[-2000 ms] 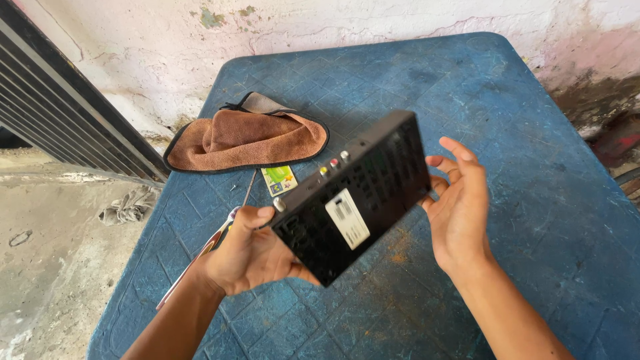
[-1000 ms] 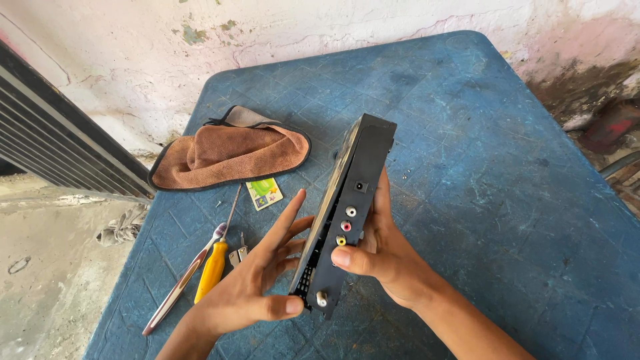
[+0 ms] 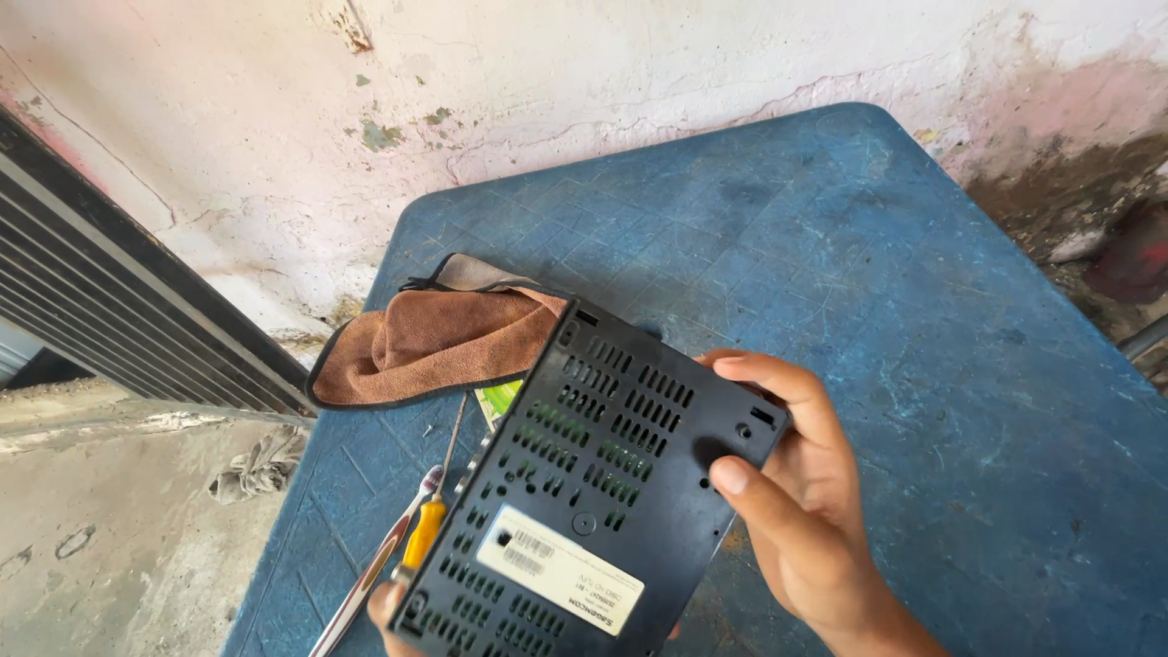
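A black Sagemcom set-top box (image 3: 639, 438) is held tilted above the blue table, its slotted underside with a white label facing me. My right hand (image 3: 794, 493) grips its right end, thumb on the underside and fingers behind the edge. At the lower left corner, part of my left hand (image 3: 391, 616) shows holding the box; the rest is hidden behind it. Beside the box's left edge lie a yellow-handled screwdriver (image 3: 425, 532) and a toothbrush (image 3: 374, 566). A brown cloth with black edging (image 3: 447, 342) lies behind them, near a partly covered green card (image 3: 502, 398).
The blue plastic table (image 3: 776, 228) stands by a peeling pink and white wall (image 3: 566, 73). A dark ribbed metal panel (image 3: 137, 265) is at the left. A crumpled rag (image 3: 260, 465) lies on the concrete floor.
The box has turned from its socket side to its slotted, labelled underside. My right hand has moved from beside the sockets to the box's other end. The view has shifted.
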